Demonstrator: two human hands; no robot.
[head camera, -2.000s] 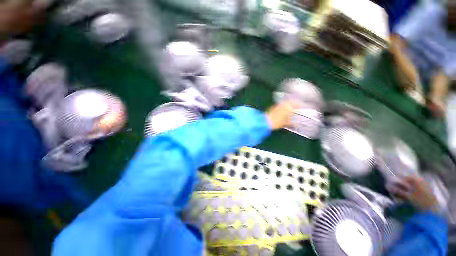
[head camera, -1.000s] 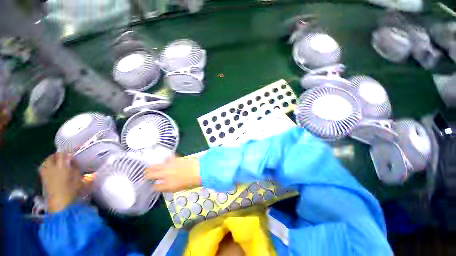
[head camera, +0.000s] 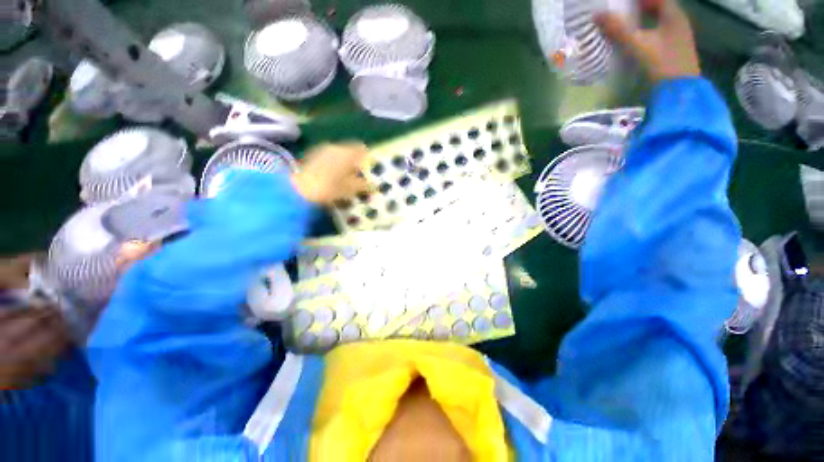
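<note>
My left hand (head camera: 332, 173) is at the left edge of a pale sticker sheet (head camera: 444, 153) with rows of dark round holes; its fingertips are blurred and their hold is unclear. My right hand (head camera: 658, 41) is at the top right, fingers against the right side of a ribbed clip fan (head camera: 583, 38); blur hides whether it grips. Nearer me, overlapping yellowish sheets (head camera: 492, 311) carry grey discs, partly washed out by glare. Another clip fan (head camera: 578, 194) lies right of the sheets, partly behind my right sleeve.
Clip fans lie at the left (head camera: 135, 167), at the back (head camera: 387, 41) and at the far right (head camera: 768, 90). A grey perforated post (head camera: 135, 72) crosses the upper left. Another person's blurred hand (head camera: 32, 338) is at the lower left edge. The bench (head camera: 488, 54) is dark green.
My right hand has left the fan at the lower left and is now at the upper right fan. My left hand is now at the holed sheet. The view has shifted.
</note>
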